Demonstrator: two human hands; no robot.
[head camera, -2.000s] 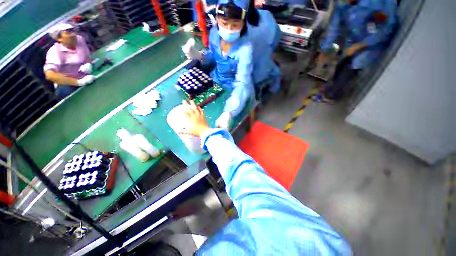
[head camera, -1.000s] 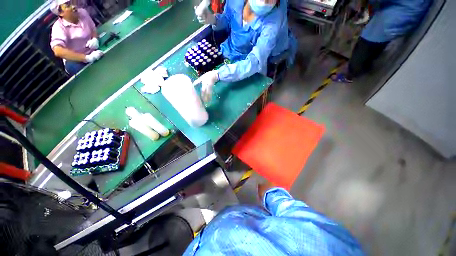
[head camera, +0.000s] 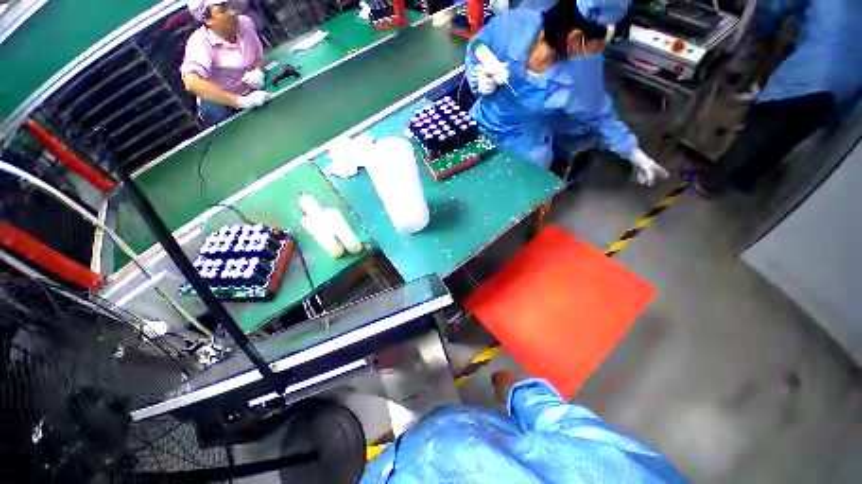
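A white plastic tub (head camera: 397, 184) stands near the middle of the green bench. Behind it, a board with dark, pale-topped capacitors (head camera: 444, 125) sits on a reddish-edged base. Two slim cream bottles (head camera: 331, 227) lie left of the tub. Another capacitor board (head camera: 238, 262) is at the bench's left. What seems to be my right hand (head camera: 501, 380) shows small and partly cut off by its blue sleeve, low in the picture, well away from the tub; its fingers are unclear. My left hand is out of view.
A flat red sheet (head camera: 565, 307) lies right of the bench, near my hand. A monitor (head camera: 312, 345) and a black fan cage (head camera: 66, 378) are at lower left. A seated worker (head camera: 543, 85) reaches down with one gloved hand. Another person (head camera: 225, 57) sits behind the conveyor.
My hand has come away from the tub, back toward my body. The tub remains on the bench. The seated worker's gloved hand has moved from the tub out beyond the bench's right end. My view has shifted.
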